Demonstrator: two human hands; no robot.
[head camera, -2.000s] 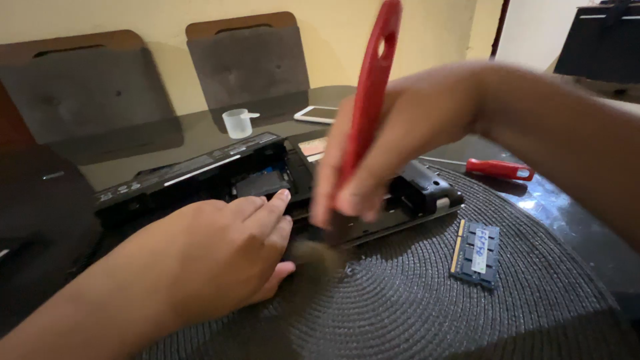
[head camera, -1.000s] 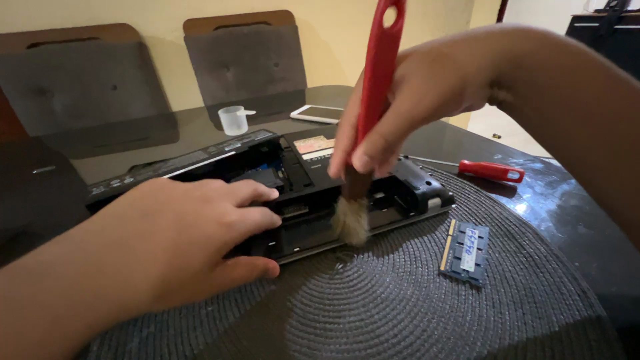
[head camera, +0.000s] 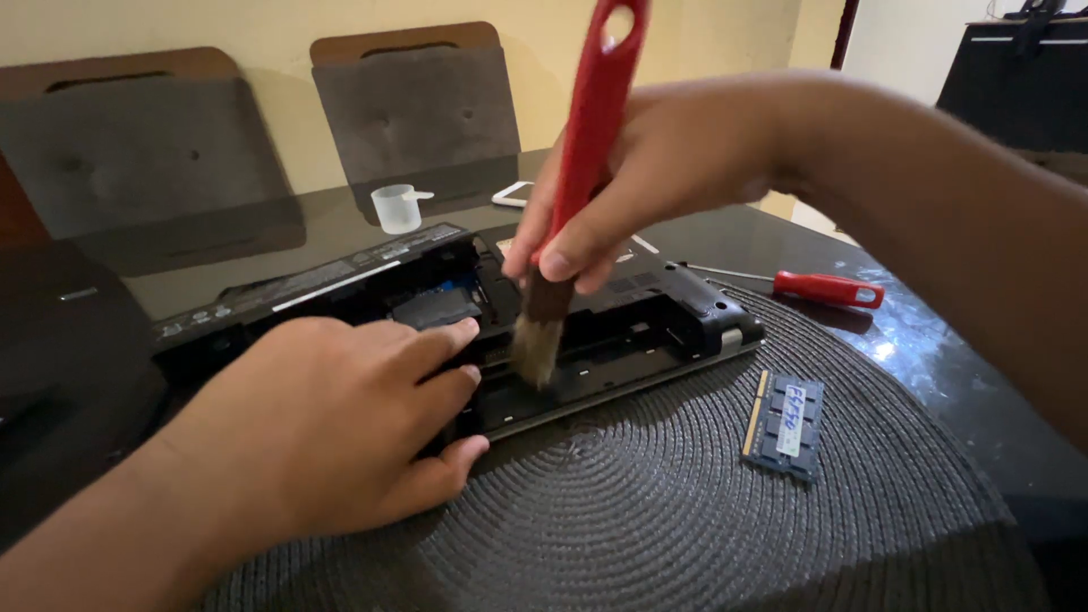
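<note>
A black laptop (head camera: 646, 285) lies underside up on a round woven placemat (head camera: 595, 527), with its long battery bay and an inner compartment exposed. My right hand (head camera: 595, 204) grips a paintbrush (head camera: 591, 127) with a red handle; its pale bristles point down into the bay. My left hand (head camera: 357, 425) rests on the laptop's near left part, fingers spread, the fingertips by the compartment and the front edge. It hides part of the casing. A laptop memory module (head camera: 786, 425) with a handwritten label lies on the placemat at the right.
Behind the laptop's right end lies a screwdriver with a red handle (head camera: 829, 290). A translucent measuring cup (head camera: 397, 210) and a white phone-like device (head camera: 512, 195), partly hidden by my right hand, are on the dark glossy table (head camera: 340, 204). Two padded chairs (head camera: 416, 110) stand beyond.
The brush in my right hand was blurred and low at the bay's front edge; its bristles are now inside the bay. My left hand stays on the laptop.
</note>
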